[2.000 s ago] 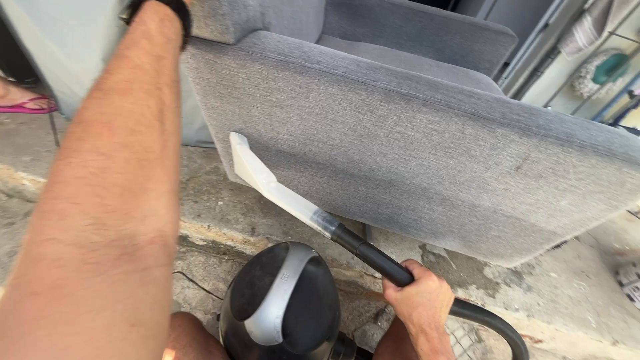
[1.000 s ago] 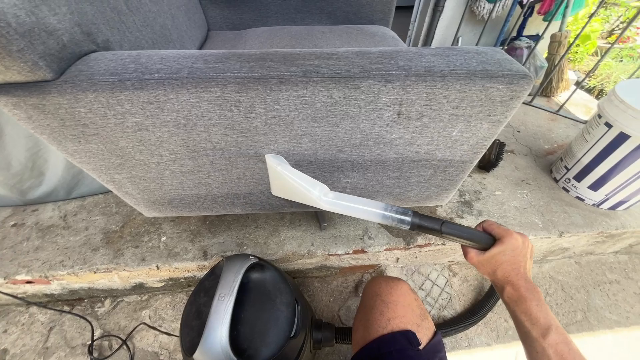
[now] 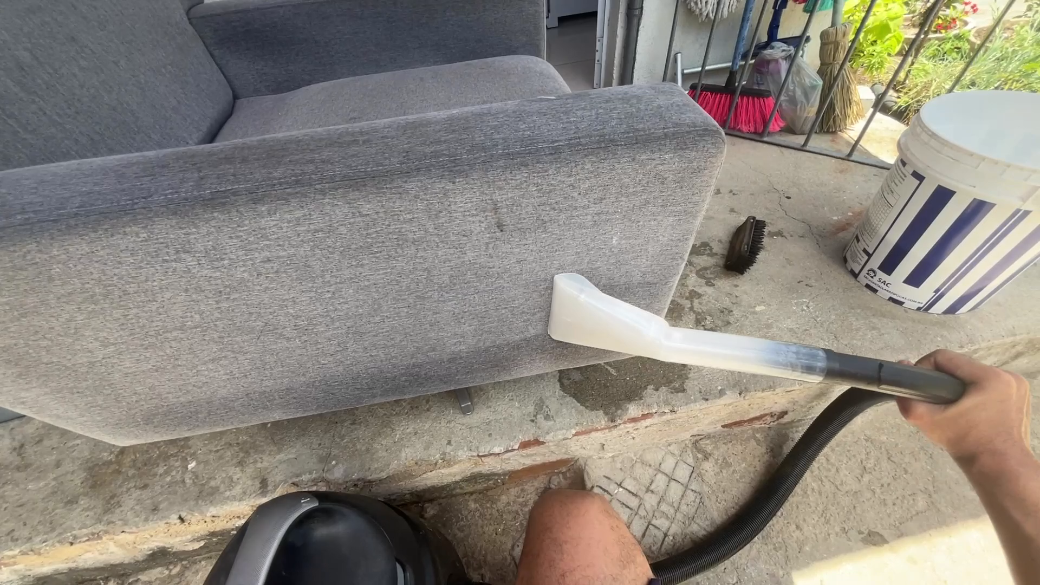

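Note:
My right hand (image 3: 971,402) is closed around the dark tube of a vacuum hose (image 3: 890,380) at the right. A translucent white upholstery nozzle (image 3: 609,319) on the tube's end rests its wide mouth against the outer side of the grey fabric sofa arm (image 3: 349,268), near its lower right part. The black ribbed hose (image 3: 780,487) curves down from my hand past my knee. At the bottom left stands the black vacuum cleaner (image 3: 341,540) with a silver handle. My left hand is out of view.
A dark scrub brush (image 3: 745,244) lies on the concrete ledge right of the sofa. Beyond it stands a white bucket with blue stripes (image 3: 942,219). Behind are a metal railing, a pink-bristled broom (image 3: 735,107) and a straw broom (image 3: 835,77). The ledge drops to lower ground near my knee.
The nozzle in my right hand has moved right along the sofa's side. My left arm, seen two seconds ago, has left the view. The view has shifted to the right.

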